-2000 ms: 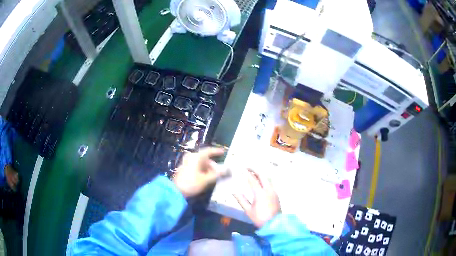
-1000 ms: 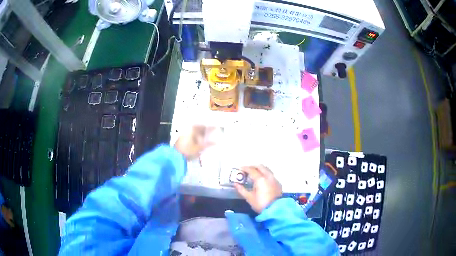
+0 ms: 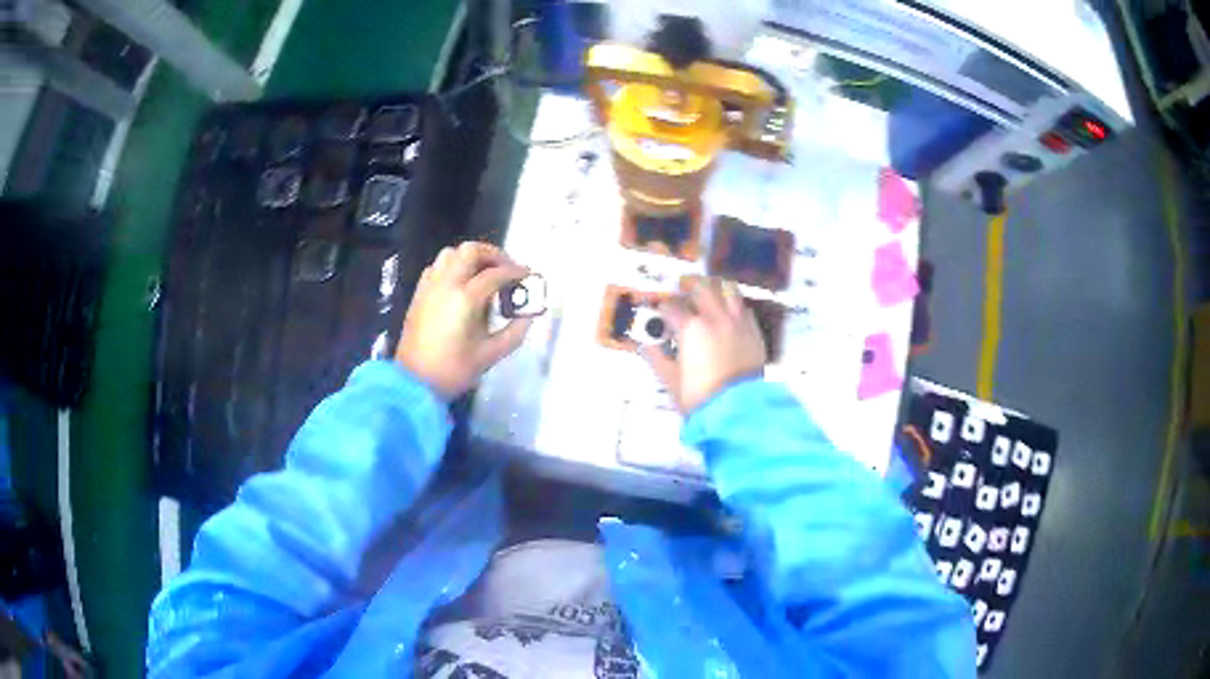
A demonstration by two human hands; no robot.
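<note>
My left hand (image 3: 455,318) holds a small white square housing (image 3: 522,296) with a dark round centre between thumb and fingers, over the table's left edge. My right hand (image 3: 713,341) has its fingertips on another white housing (image 3: 652,325) with a dark centre, at the front orange-brown fixture (image 3: 618,318). Whether this housing is seated in the fixture I cannot tell. Two more orange-brown fixtures with dark centres stand behind, one at the press head (image 3: 661,228) and one to its right (image 3: 752,253).
The brass-yellow press head (image 3: 668,122) stands over the rear of the white table (image 3: 571,398). A black blister tray (image 3: 285,332) is at left, a second parts tray (image 3: 950,508) at lower right. Pink notes (image 3: 893,275) line the right edge; the control panel (image 3: 1072,133) is upper right.
My right hand has moved forward from the table's front with a housing to the front fixture. My left hand has moved slightly back and left and now shows a housing. The view has shifted.
</note>
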